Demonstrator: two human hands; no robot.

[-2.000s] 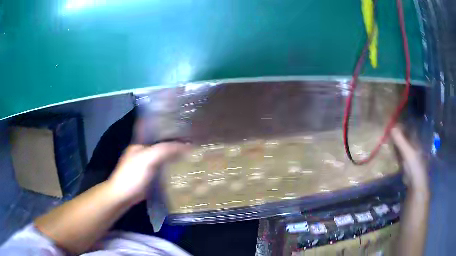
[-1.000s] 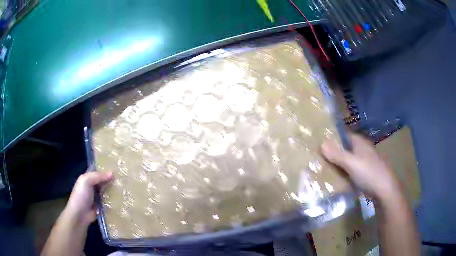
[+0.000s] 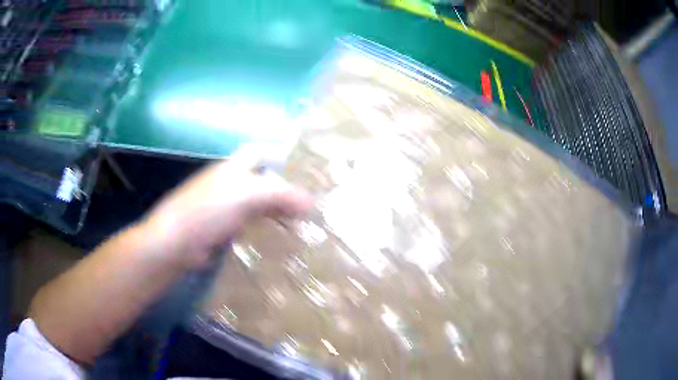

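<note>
A clear blister tray (image 3: 513, 223) over plain tan card fills the middle and right of the view, tilted and blurred by motion, with bright glare on its pockets. Its far edge lies over the green mat. I cannot see any speakers in its pockets. My left hand (image 3: 230, 200) grips the tray's left edge, thumb on top. My right hand (image 3: 598, 364) shows only as a small blurred part at the lower right, at the tray's near right edge; the rest is cut off by the picture's edge.
The green mat (image 3: 223, 67) has yellow tape (image 3: 498, 46) along its far right. A red probe (image 3: 486, 86) lies there beside a yellow strip. A stack of clear trays (image 3: 602, 104) stands at the right. More trays (image 3: 63, 82) are stacked at the left.
The tray has been raised and swung from in front of the bench edge to partly over the mat. My left hand has moved up and inward; my right hand is now mostly out of view.
</note>
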